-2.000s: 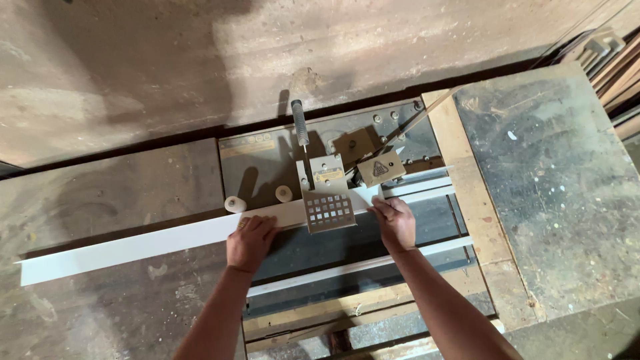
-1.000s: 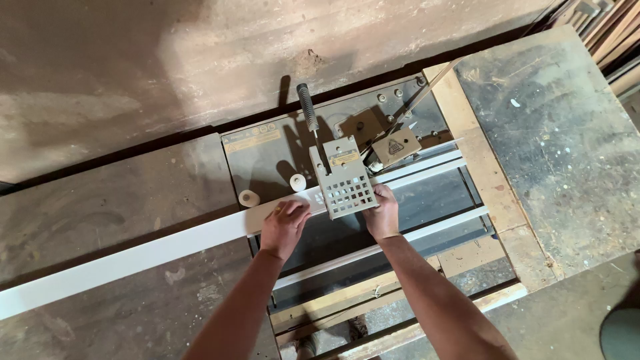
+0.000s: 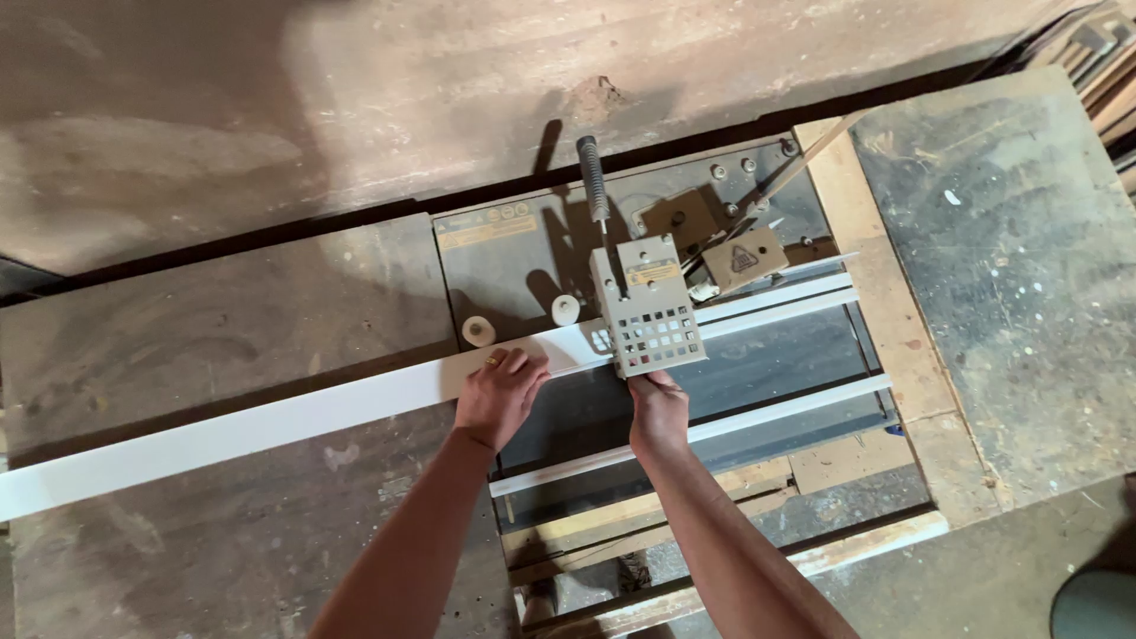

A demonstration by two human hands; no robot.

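A long white strip [image 3: 266, 417] lies across the bench and runs to the right under the perforated metal guard [image 3: 652, 306] of a machine. My left hand [image 3: 503, 395] rests on the strip's near edge, left of the guard, fingers curled on it. At the guard's near edge is my right hand [image 3: 658, 410], its fingertips partly hidden beneath the guard, so its hold cannot be told. Two white round rollers [image 3: 478, 331] stand against the strip's far side. A lever with a ribbed black grip [image 3: 592, 177] rises behind the guard.
Pale rails [image 3: 790, 408] cross the dark machine bed on the right. A tan cover with a warning triangle [image 3: 745, 259] sits beside the guard. Worn table boards [image 3: 994, 266] flank the machine, a wall [image 3: 426, 89] rises behind, and stacked wood strips [image 3: 1100, 98] stand at the far right.
Both hands are now nearer the guard's near side, the right one having moved from the strip right of the guard to its near edge. The strip's left end, seen two seconds ago, is out of view.
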